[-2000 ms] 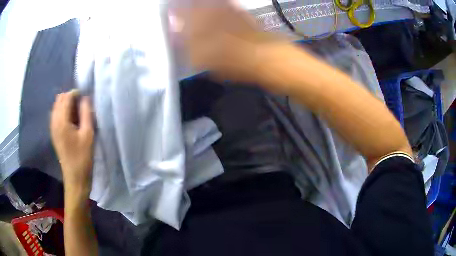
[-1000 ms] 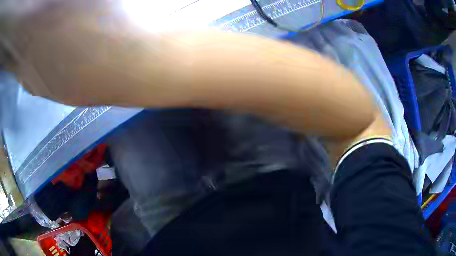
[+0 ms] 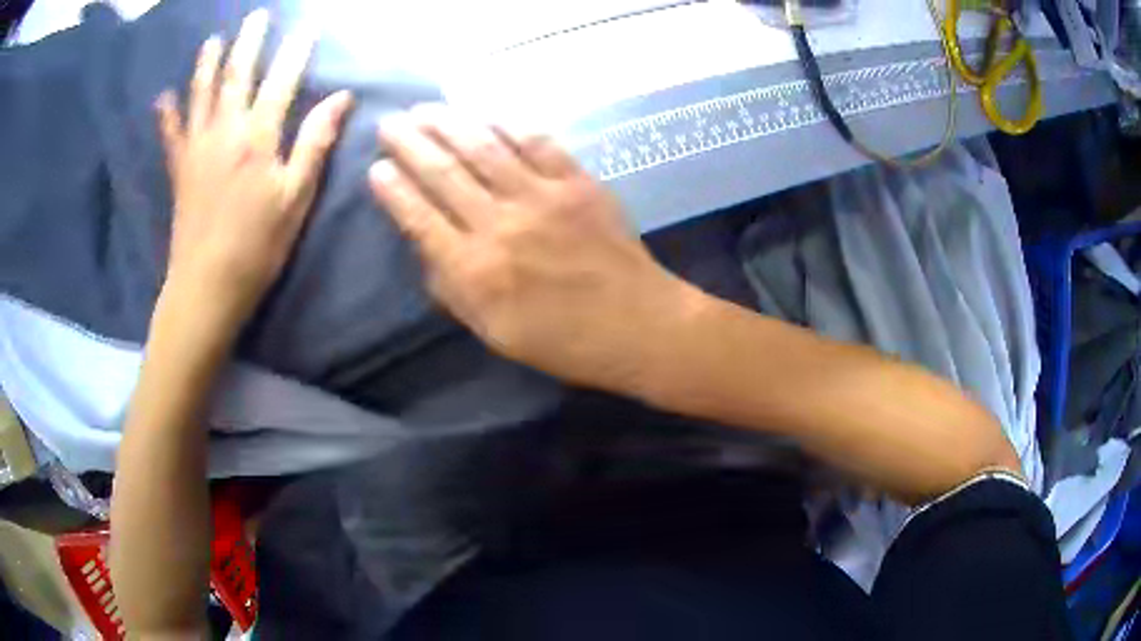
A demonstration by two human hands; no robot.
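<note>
A dark grey garment panel (image 3: 75,175) lies across the left and middle of the table and hangs over its front edge. A light grey fabric piece (image 3: 282,420) shows below it at the lower left. My left hand (image 3: 244,163) lies flat on the dark panel with its fingers spread. My right hand (image 3: 513,238) lies palm down on the panel's right part, fingers close together and slightly blurred. The top of the panel near my hands is lost in glare.
The table's printed ruler (image 3: 701,132) runs along the front. A black cable (image 3: 820,88) and yellow-handled scissors (image 3: 1011,88) are at the upper right. Grey cloth (image 3: 926,263) hangs at the right, beside a blue crate (image 3: 1059,326). A red basket (image 3: 88,570) is lower left.
The dark panel now covers the left of the table, with light grey cloth below it. My right arm has drawn back from the far left, and my left hand is in view again, on the panel.
</note>
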